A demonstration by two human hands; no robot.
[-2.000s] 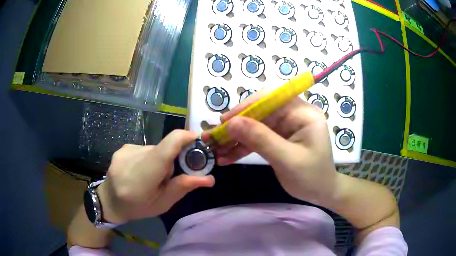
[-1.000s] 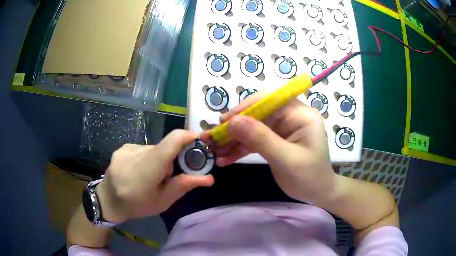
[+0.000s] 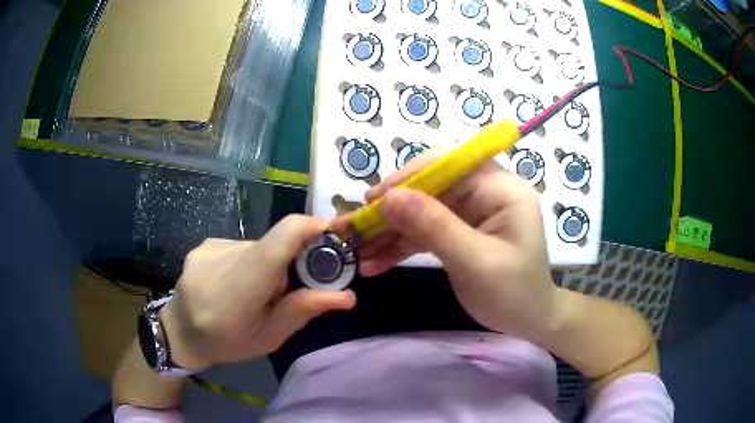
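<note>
My left hand [image 3: 240, 289] holds a small round speaker unit [image 3: 326, 263] by its rim between thumb and fingers, its silver ring and grey centre facing up. My right hand [image 3: 472, 240] grips a thick yellow test probe [image 3: 447, 172] like a pen. The probe's tip end is at the upper right edge of the unit; my fingers partly hide the contact. A white foam tray [image 3: 331, 183] lies behind my hands, with rows of similar units in its cut-outs. One cut-out at its near left shows no unit.
A tan cardboard sheet [image 3: 157, 62] lies on clear plastic trays [image 3: 263, 91] at the left. A red and black lead [image 3: 631, 70] runs from the probe to the far right over the green mat [image 3: 633, 165]. Crinkled clear plastic [image 3: 186, 215] is below the bench edge, left.
The foam tray appears shifted very slightly in view. Both hands, the unit and the probe stay in nearly the same position.
</note>
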